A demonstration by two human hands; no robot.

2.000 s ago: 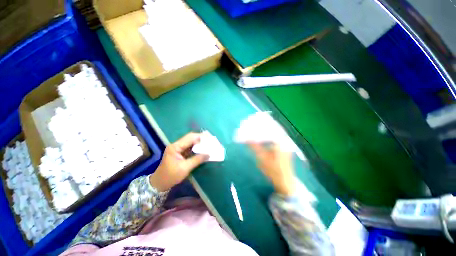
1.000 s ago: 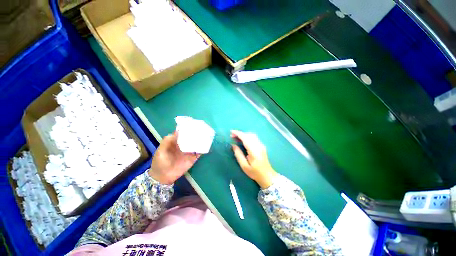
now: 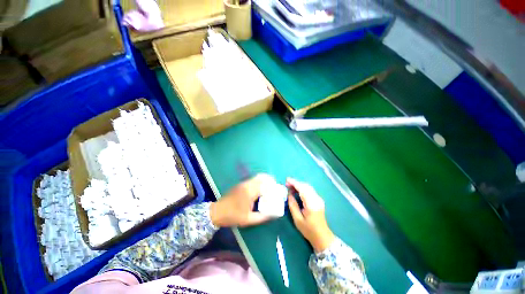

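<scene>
My left hand (image 3: pixel 244 202) holds a white plastic housing (image 3: pixel 273 202) over the green bench mat (image 3: pixel 230 155); the hand is slightly blurred. My right hand (image 3: pixel 307 208) is just right of the housing with fingers bent and thumb apart. Its fingertips are close to the housing's right side; no part shows in it. A white pen-like tool (image 3: pixel 282 262) lies on the mat below the hands.
A cardboard parts tray (image 3: pixel 230 122) with white parts stands at the bench's back. A blue tote (image 3: pixel 86 92) at left holds cartons (image 3: pixel 95 129) of white parts. A white bar (image 3: pixel 360 123) crosses the green belt (image 3: pixel 397 172). Another person's hand (image 3: pixel 144 16) shows top left.
The view has shifted, showing more of the far bench. My left hand has turned the housing and brought it near my right hand. The part under my right hand two seconds ago is gone from there.
</scene>
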